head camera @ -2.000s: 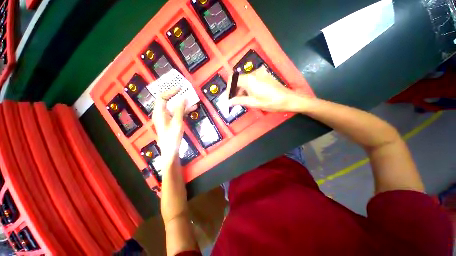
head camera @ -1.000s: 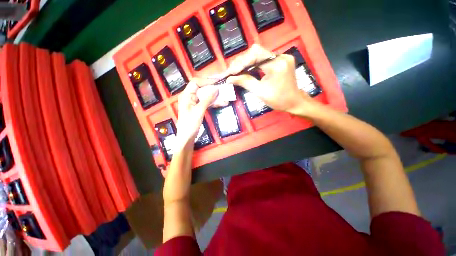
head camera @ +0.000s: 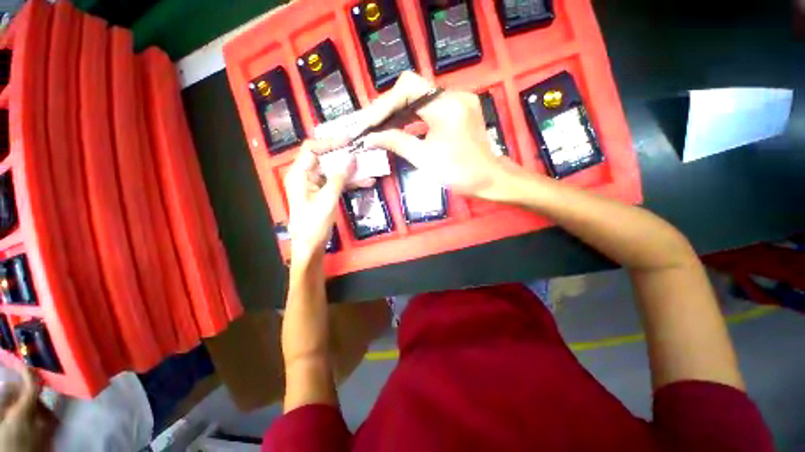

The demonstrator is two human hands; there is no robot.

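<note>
My left hand (head camera: 313, 190) holds a small white label sheet (head camera: 372, 165) above the lower left part of a red-orange foam tray (head camera: 622, 163). My right hand (head camera: 455, 146) grips a slim dark tool (head camera: 412, 108), its far end at the sheet. The hands nearly meet. Black phone units lie in two rows of pockets, gold spots toward the far side; one unit (head camera: 565, 132) lies at the near right. My hands hide parts of several units. Whether a sticker is on the tool's tip cannot be told.
A tall red-orange tray stack (head camera: 119, 203) stands at the left, with phone units in its outermost tray. A folded white sheet (head camera: 737, 122) lies on the dark green bench (head camera: 658, 53) at the right. Another person's hand (head camera: 25, 415) is at the lower left. A brown box (head camera: 256, 357) is below the bench.
The view has shifted, so the tray sits higher and further right. Since the earliest frame, my right hand has moved from the near row to the label sheet. Another person's hand has appeared.
</note>
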